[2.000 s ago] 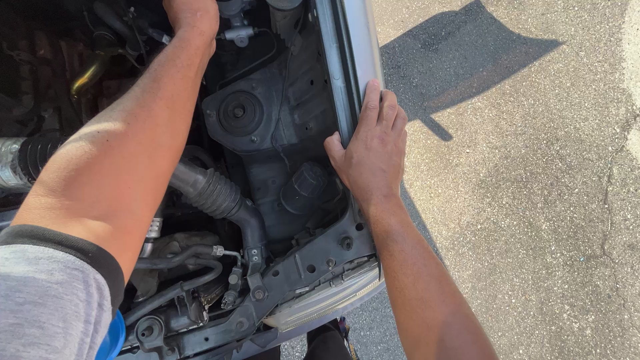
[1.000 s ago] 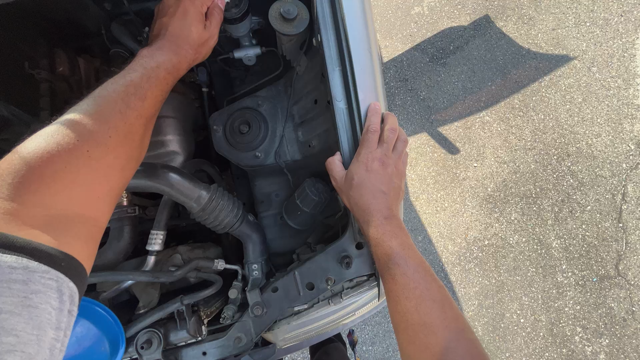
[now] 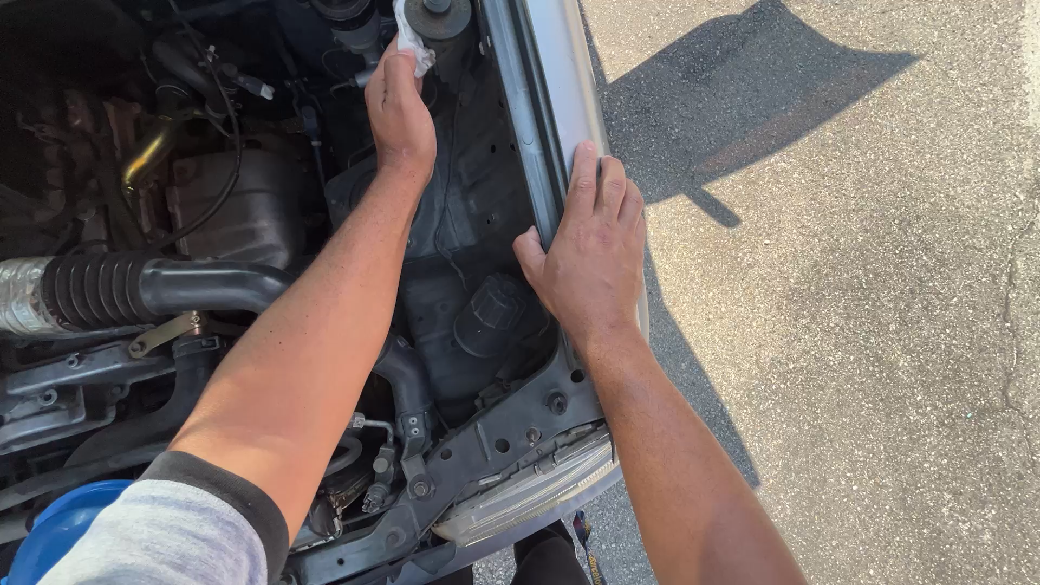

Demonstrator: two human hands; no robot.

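Note:
My left hand [image 3: 402,114] reaches into the car's engine bay and pinches a crumpled white cloth or paper wipe [image 3: 416,50]. The wipe is beside a dark cylindrical canister [image 3: 439,18] near the top edge; whether the two touch is unclear. A reservoir [image 3: 345,12] stands just left of that hand. My right hand [image 3: 597,244] rests on the silver fender edge [image 3: 565,65], fingers over the outer side and thumb on the inner lip. My left forearm hides part of the strut tower and hoses.
A ribbed black air duct [image 3: 101,291] crosses the bay at left. A blue plastic object [image 3: 69,520] lies at lower left. The headlight [image 3: 532,487] and the bolted front crossmember [image 3: 487,443] are at the near edge. Pavement [image 3: 853,341] with a shadow stretches to the right.
My left hand has moved right, from the inner bay to beside the canister near the fender, and the white wipe now shows plainly in it. My right hand has stayed on the fender.

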